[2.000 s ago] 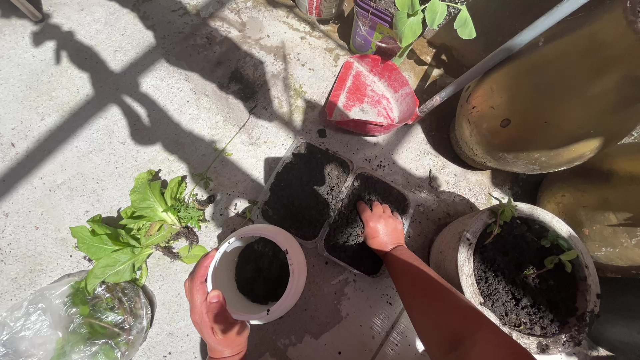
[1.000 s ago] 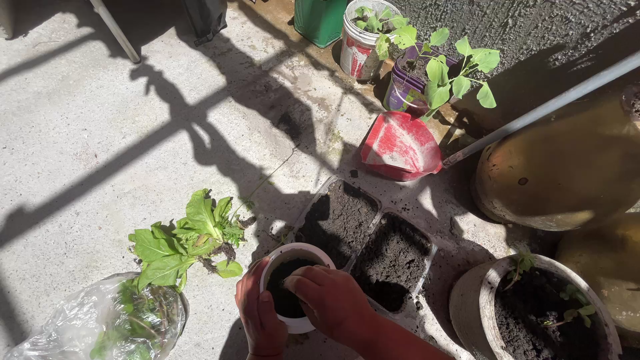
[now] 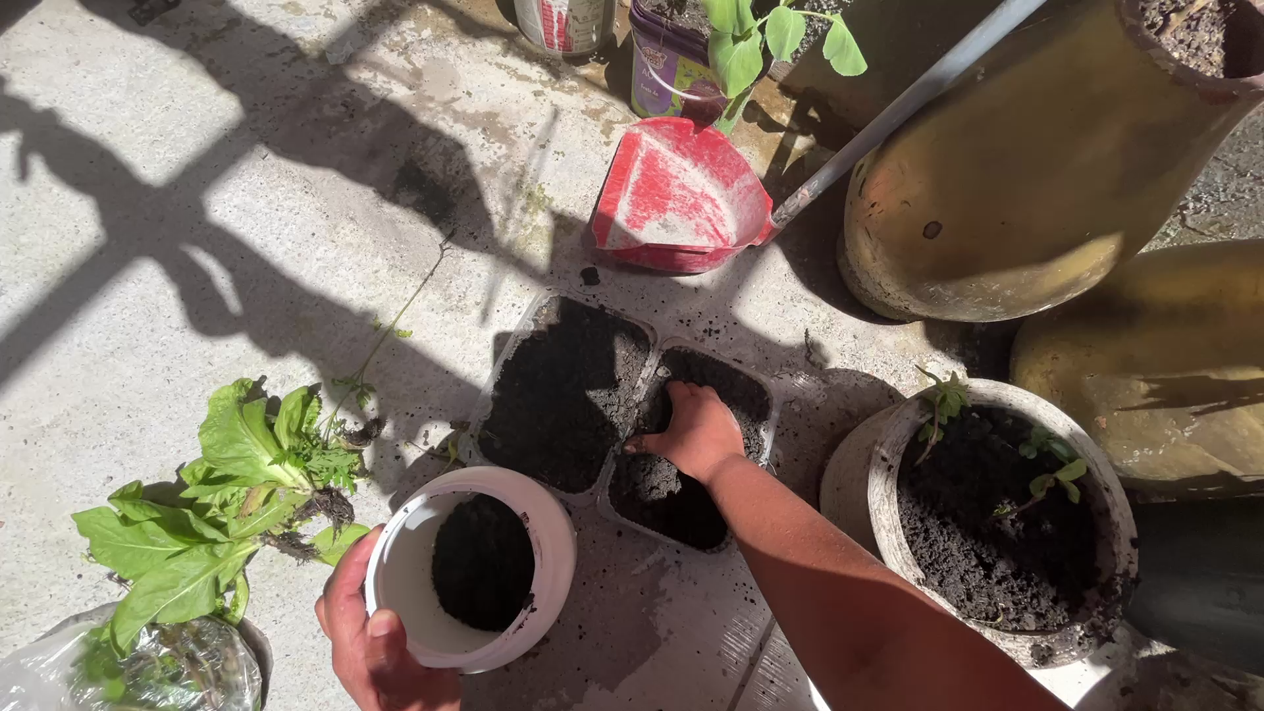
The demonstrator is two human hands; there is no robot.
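Observation:
My left hand [image 3: 380, 632] grips the rim and side of a white plastic pot [image 3: 410, 583], which is tilted and has dark soil at its bottom. My right hand [image 3: 696, 430] rests in the soil of the right clear plastic tray [image 3: 691, 509], thumb and fingers spread; whether soil is between them is hidden. Touching that tray on its left is a second soil-filled tray [image 3: 558, 405]. Uprooted leafy seedlings [image 3: 227, 494] with soil on their roots lie on the concrete at the left.
A red dustpan [image 3: 681, 197] with a long handle lies beyond the trays. At the right stand a round planter [image 3: 997, 523] with small plants and large brownish containers [image 3: 987, 178]. A purple bucket [image 3: 671, 69] holds a plant at the top. A clear plastic bag [image 3: 188, 662] sits lower left.
My right hand was inside the white pot one second ago and is now in the right tray's soil. The view has shifted.

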